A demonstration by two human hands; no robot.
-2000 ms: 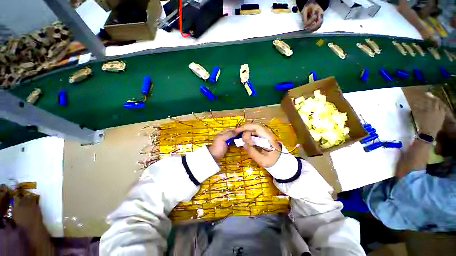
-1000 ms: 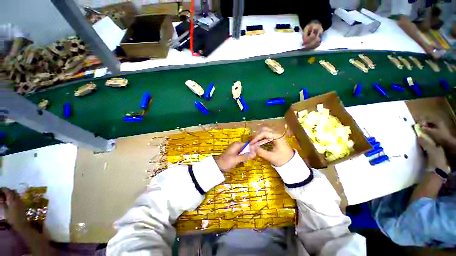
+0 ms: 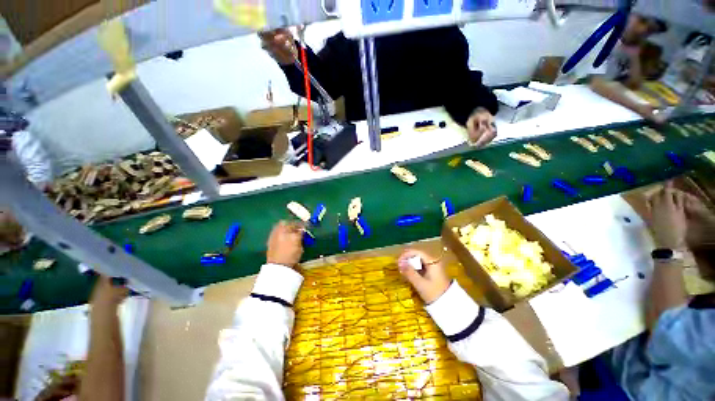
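My left hand [image 3: 285,244] is at the near edge of the green belt, its fingertips against a blue cell [image 3: 308,237]; whether they grip it is not clear. Another blue cell [image 3: 342,236] lies on the belt just right of it. My right hand [image 3: 424,274] holds a small white piece [image 3: 415,263] between thumb and fingers, above the top right of the amber-taped parts. A thin lead rises beside this hand. The amber-taped parts [image 3: 368,337] lie in close rows between my forearms.
An open carton [image 3: 508,299] of pale yellow pieces stands right of my right hand. Blue cells [image 3: 588,274] lie on a white sheet [image 3: 560,321] beyond it. The green belt [image 3: 266,207] carries tan bundles [image 3: 404,174] and blue cells. A metal post [image 3: 117,251] slants at left. Other people work around the belt.
My hands have parted: the left reached forward to the belt, and the right stayed over the amber rows. A blue cell now lies on the belt near my left hand. The view has tilted up.
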